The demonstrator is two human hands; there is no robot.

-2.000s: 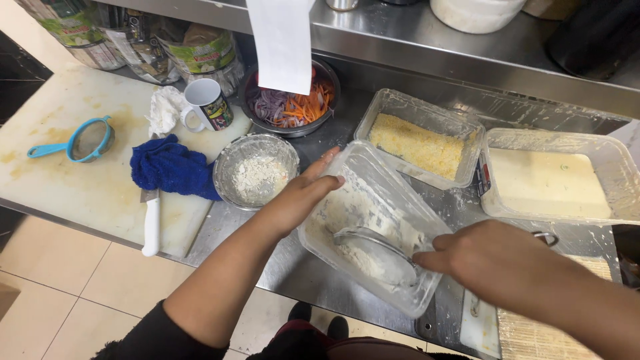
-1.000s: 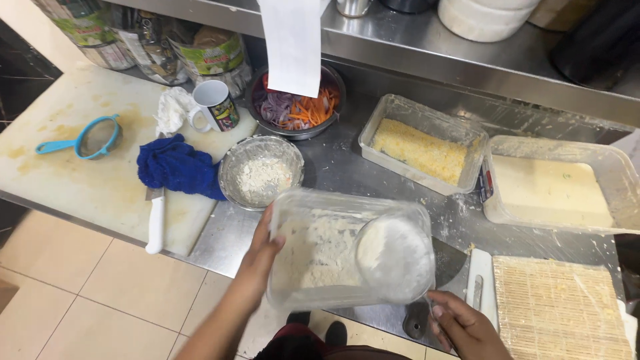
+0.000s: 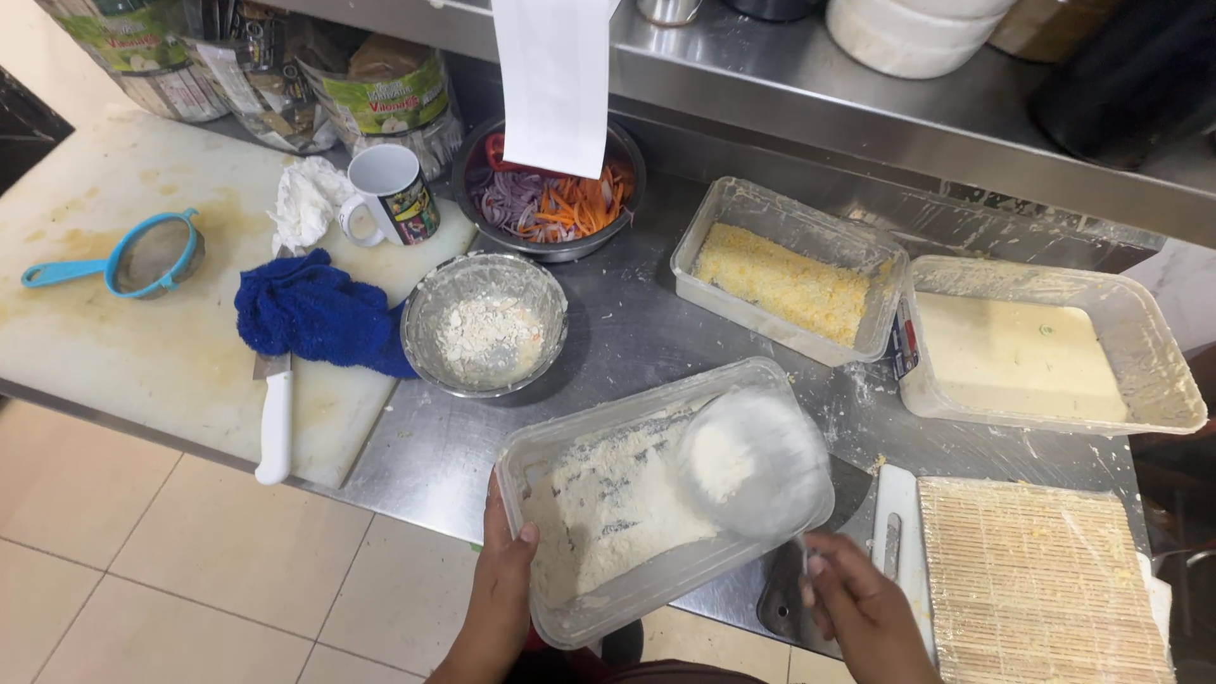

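My left hand (image 3: 508, 570) grips the left end of a clear plastic container (image 3: 570, 432) with white flour (image 3: 627, 503) in it, tilted over the counter's front edge. My right hand (image 3: 845, 589) holds the handle of a round strainer (image 3: 755, 465), blurred, inside the container's right part with some flour in it. A metal bowl (image 3: 556, 347) with flaky flour stands behind and to the left of the container. Behind it, a bowl (image 3: 627, 223) holds sliced purple onion and shredded carrot. Farther right stand a plastic container (image 3: 769, 328) of yellow crumbs and another (image 3: 1154, 351) of pale batter.
A white cutting board (image 3: 57, 351) bears a blue-handled strainer (image 3: 66, 273), a blue cloth (image 3: 304, 309), a mug (image 3: 388, 180) and a white-handled knife (image 3: 275, 427). A wrapped bamboo mat (image 3: 1035, 570) lies at right. A white paper strip (image 3: 556, 85) hangs from the steel shelf (image 3: 703, 81).
The flour container has turned, from steeply slanted to nearly level, then tilted up to the right. My right hand has moved from above the container to its near right corner, still holding the strainer.
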